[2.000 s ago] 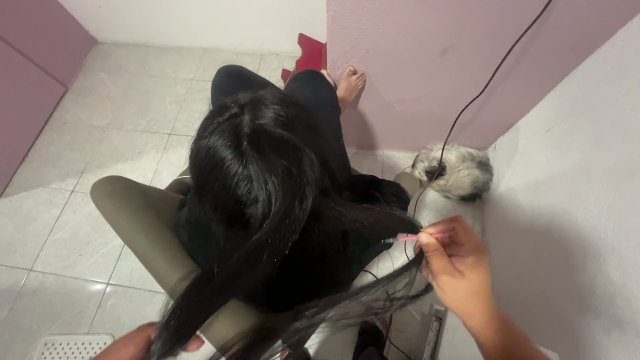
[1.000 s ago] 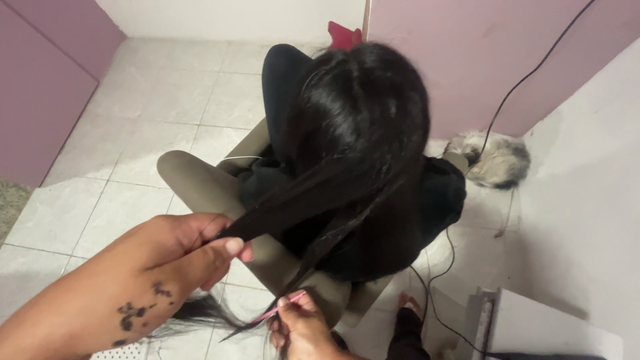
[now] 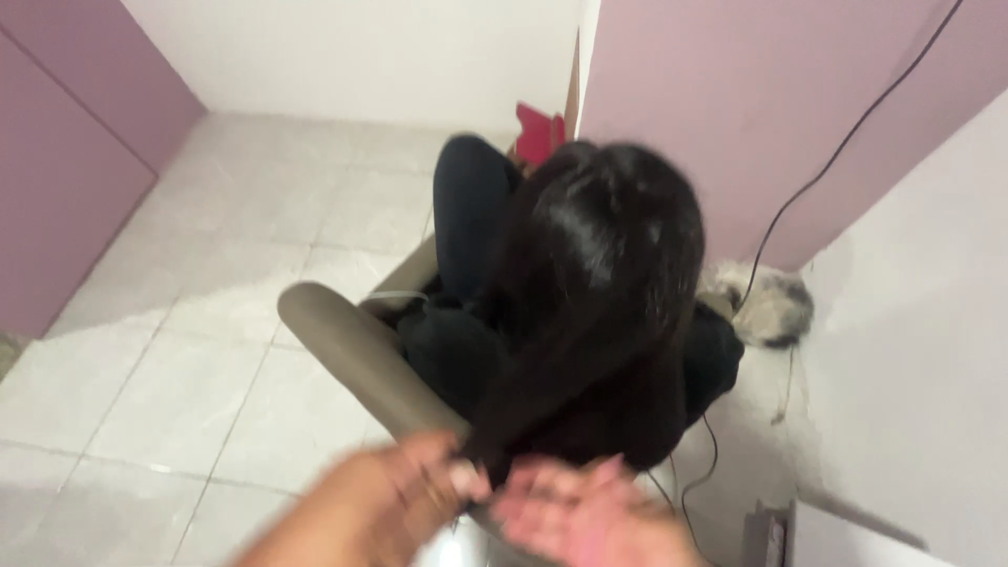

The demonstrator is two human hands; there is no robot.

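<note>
A person with long dark hair (image 3: 606,260) sits with their back to me, knees raised, in dark clothing. At the lower middle, my left hand (image 3: 402,488) is closed around a gathered length of the hair. Just right of it, my right hand (image 3: 583,512) is turned palm up with its fingers apart, close beside the gathered hair; motion blurs it. A pink patch shows on its palm, too blurred to identify. The ends of the hair are hidden by my hands and the frame edge.
My knee in olive trousers (image 3: 339,339) juts out at the left. A black cable (image 3: 819,173) hangs along the pink wall (image 3: 709,102) to a furry animal (image 3: 768,307) on the tiled floor (image 3: 228,346). A red object (image 3: 538,134) lies beyond the person; a white box-like item (image 3: 850,535) stands lower right.
My right hand has moved right and opened from its pinch around a thin pink item. My left hand is lower, still on the hair. The view has shifted.
</note>
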